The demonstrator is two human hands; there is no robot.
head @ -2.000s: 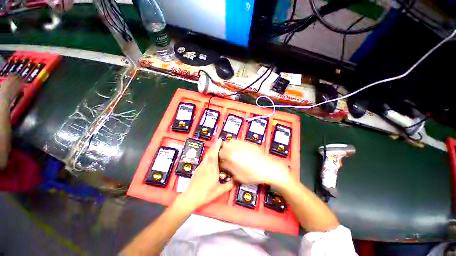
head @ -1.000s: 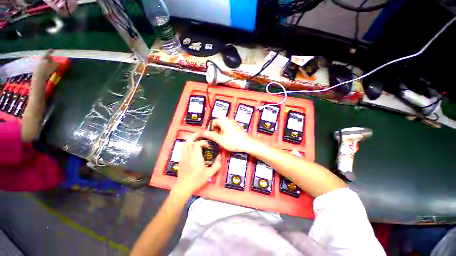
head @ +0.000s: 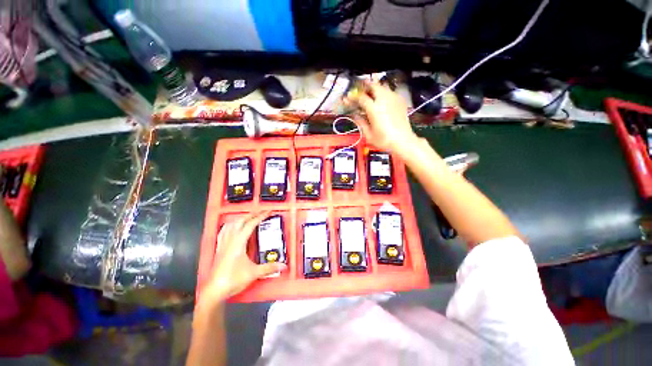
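A red-orange tray (head: 322, 284) lies on the dark-green bench, with black handheld devices (head: 317, 246) in two rows. My left hand (head: 232, 257) spans a device (head: 271, 239) in the front row, fingers at its upper end and thumb at its lower end. This hand hides the front-left pocket. My right hand (head: 386, 118) is over the ledge behind the tray; its fingertips are blurred and what they touch is unclear. A white cable (head: 472, 68) loops down beside my right hand to the back row. A black cable (head: 319, 107) hangs down to the tray's back edge.
A white scanner-like tool (head: 275, 124) lies behind the tray; another (head: 461, 161) is partly hidden by my right forearm. The ledge holds a bottle (head: 161, 61), a black mouse (head: 274, 91) and a monitor (head: 214, 25). Other trays stand far left (head: 28, 161) and right (head: 620, 118). Another person's arm is at left.
My right hand has left the device beside my left hand and moved up to the ledge. My left hand has moved slightly left with the view's shift. The person at left has shifted.
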